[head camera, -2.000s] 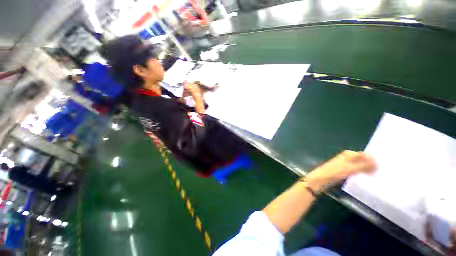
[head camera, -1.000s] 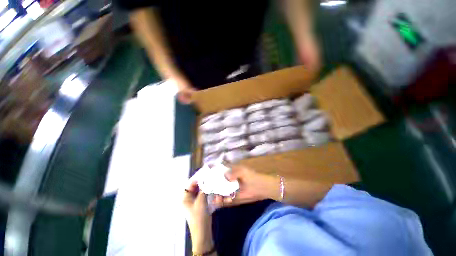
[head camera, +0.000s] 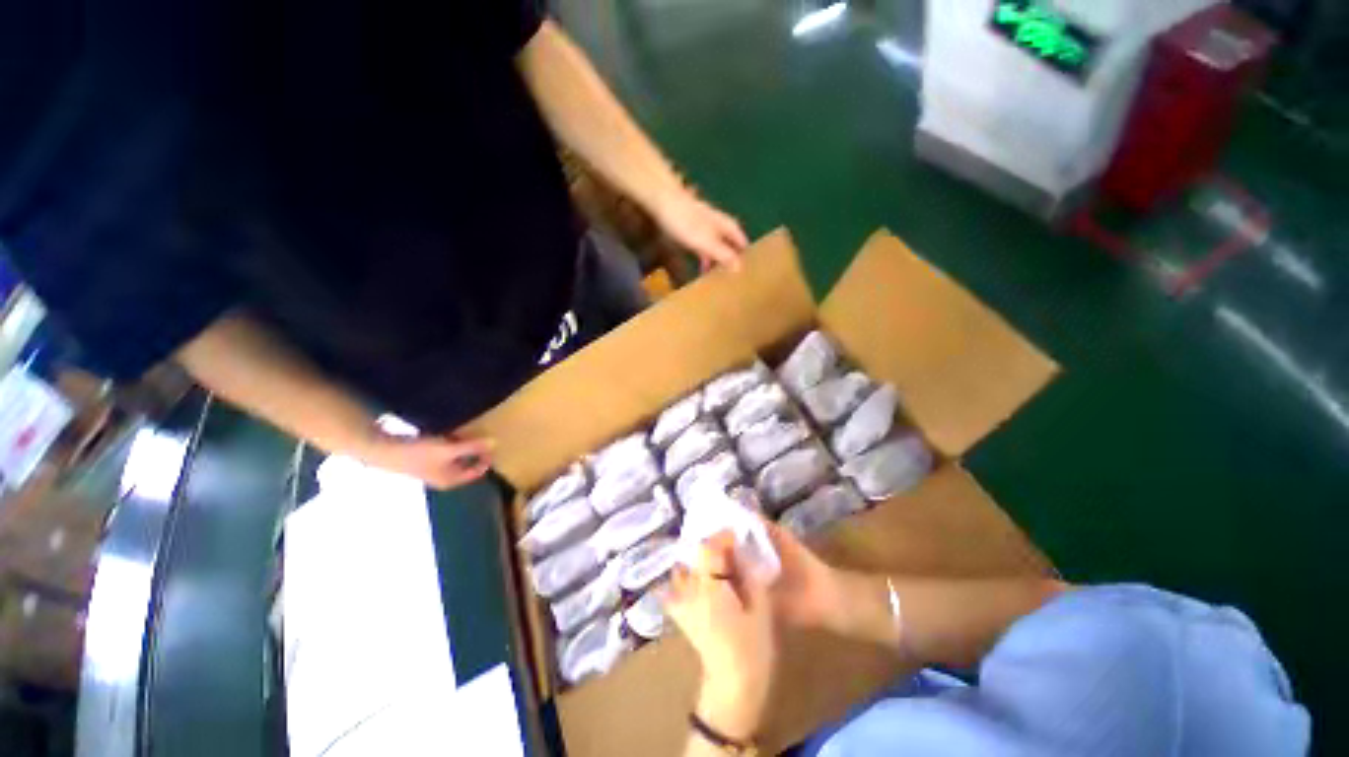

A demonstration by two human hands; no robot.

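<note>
An open brown carton (head camera: 621, 382) stands in front of me with tight rows of bagged units (head camera: 623, 473) inside. My left hand (head camera: 718, 599) and my right hand (head camera: 806, 580) are together above the carton's near side. Between them they hold a bagged unit (head camera: 734, 530), whitish and crinkled, over the rows. The fingers hide part of it. A dark band is on my left wrist and a light bracelet on my right wrist.
A person in black (head camera: 296, 192) stands across the carton with both hands at its raised far flap. White paper sheets (head camera: 363, 606) lie on the green surface at left. A white block with a green sign (head camera: 1006, 104) and a red box (head camera: 1184, 111) stand back right.
My hands have moved from beside the carton's near left corner to above its rows, still holding the white bundle. The view has shifted, and the person in black appears nearer and further left.
</note>
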